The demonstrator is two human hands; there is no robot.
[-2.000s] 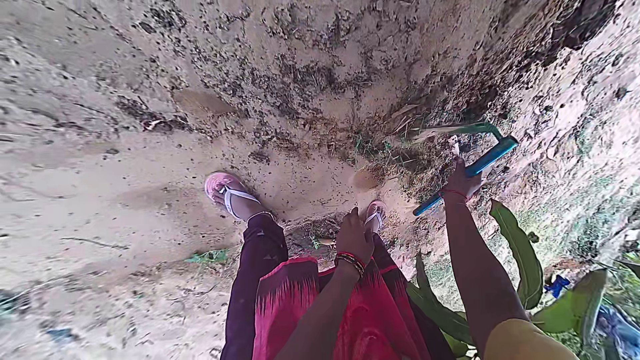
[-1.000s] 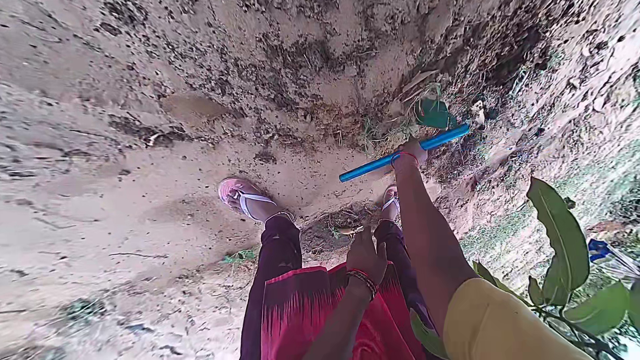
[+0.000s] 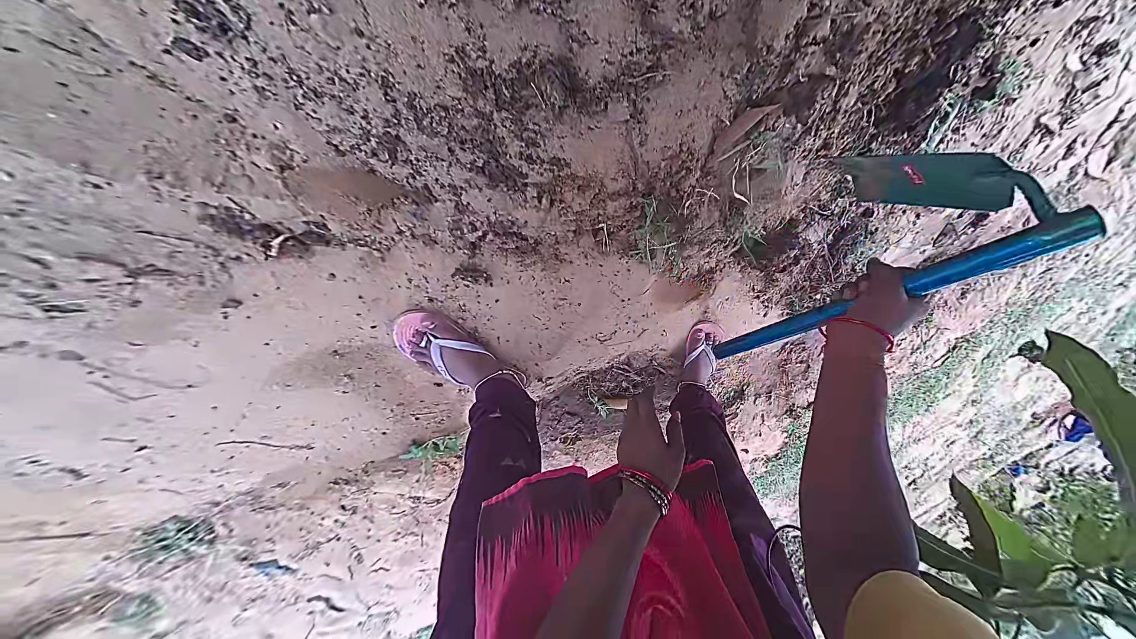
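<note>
My right hand (image 3: 881,300), with a red thread at the wrist, grips the blue handle (image 3: 994,255) of a hoe. The hoe's broad green blade (image 3: 932,180) points left, above the hand, over dry grass and loose soil. The handle's thin end reaches down to my sandalled foot at the right. My left hand (image 3: 652,444), wearing bracelets, hangs in front of the red garment with its fingers extended and nothing seen in it. Beyond its fingertips lies a small clump of dry grass and soil (image 3: 626,377).
My feet in pink-and-white sandals (image 3: 435,346) stand apart on sandy ground. Dark crumbly soil (image 3: 532,106) rises ahead. Green grass tufts (image 3: 657,231) grow near the blade. A leafy plant (image 3: 1012,532) stands at the lower right, close to my right arm.
My right hand has moved right with the hoe since one second ago. The green blade, then partly hidden behind the handle, now shows broadside. My left hand stays low in front of me.
</note>
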